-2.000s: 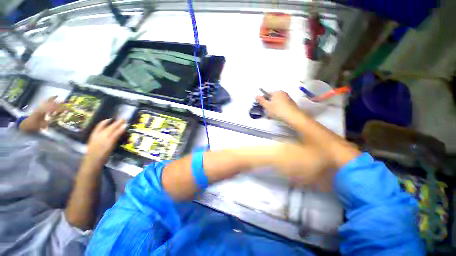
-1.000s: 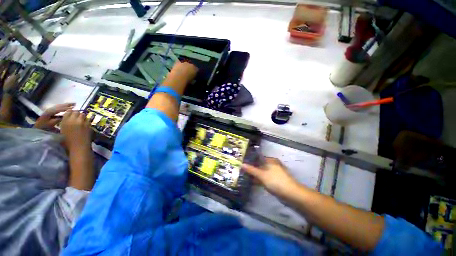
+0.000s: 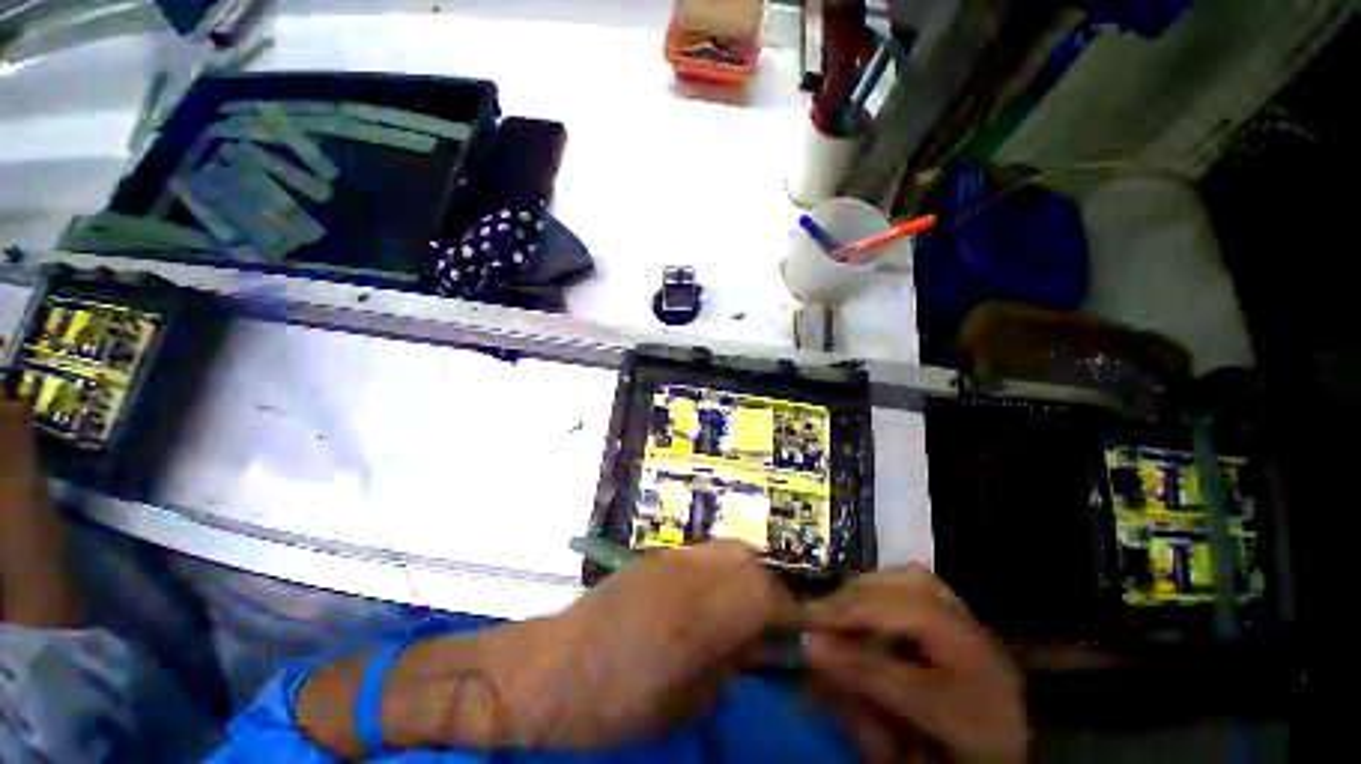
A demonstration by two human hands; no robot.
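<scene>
A black pallet point(image 3: 851, 470) with two yellow-edged circuit boards point(image 3: 731, 470) lies on the rails in front of me. No green strip lies across these boards. My left hand point(image 3: 664, 634), with a blue wrist band, is closed around a green hold-down strip point(image 3: 605, 552) at the pallet's near edge; the strip's left end sticks out. My right hand point(image 3: 918, 649) is beside it, its fingers pinched on the strip's other end, partly blurred. Both hands are just in front of the pallet.
A black strip tray point(image 3: 485, 127) with green strips is at the upper left, beside a polka-dot cloth point(image 3: 490, 251). A small black holder point(image 3: 678, 296), white pen cup point(image 3: 828, 269) and red-orange box point(image 3: 714, 52) stand beyond the rail. Pallets flank mine; a person's arm point(image 3: 30, 537) is at left.
My left hand has come from the tray to the pallet's near edge with a green strip. My right hand has moved from the pallet's right side to beside it. The view has shifted right.
</scene>
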